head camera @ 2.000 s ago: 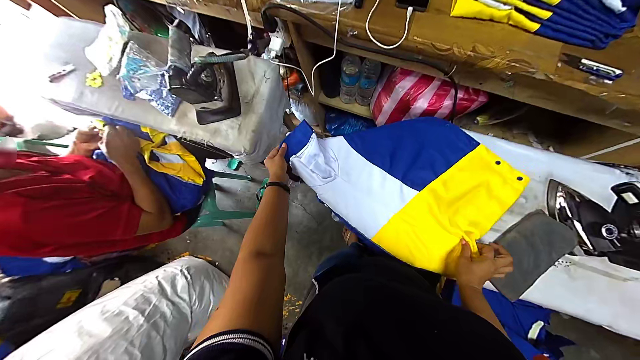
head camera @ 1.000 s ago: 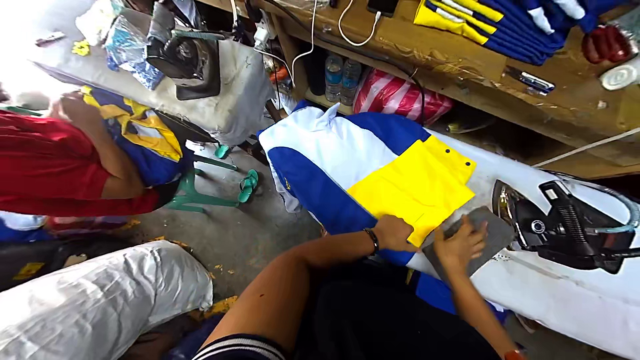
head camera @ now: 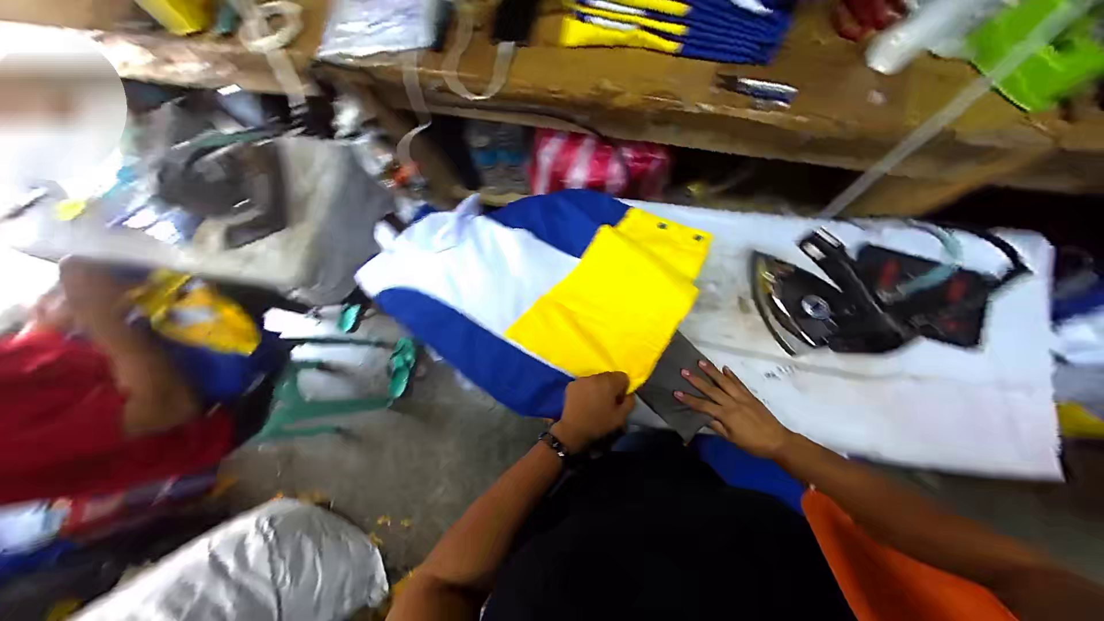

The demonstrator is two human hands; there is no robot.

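A garment in blue, white and yellow fabric (head camera: 604, 302) lies across the white-covered ironing board (head camera: 931, 414). My left hand (head camera: 595, 405) is closed on the near corner of its yellow part. Flat and with spread fingers, my right hand (head camera: 729, 405) rests on a dark grey flat piece (head camera: 677, 379), whose upper left part is under the yellow fabric. To the right of the garment an electric iron (head camera: 828, 302) sits on the board, apart from both hands. Two dark round spots show near the yellow part's far edge.
A wooden shelf (head camera: 604, 86) with folded blue and yellow fabric (head camera: 690, 26) runs behind the board. At left, a person in a red top (head camera: 95, 405) sits beside another padded surface with an iron (head camera: 250, 190). A silvery sack (head camera: 259, 561) lies at lower left.
My left hand has come from the garment's far-left white end to the near yellow corner. My right hand has gone from gripping the yellow fabric to lying on the grey piece. The view has shifted.
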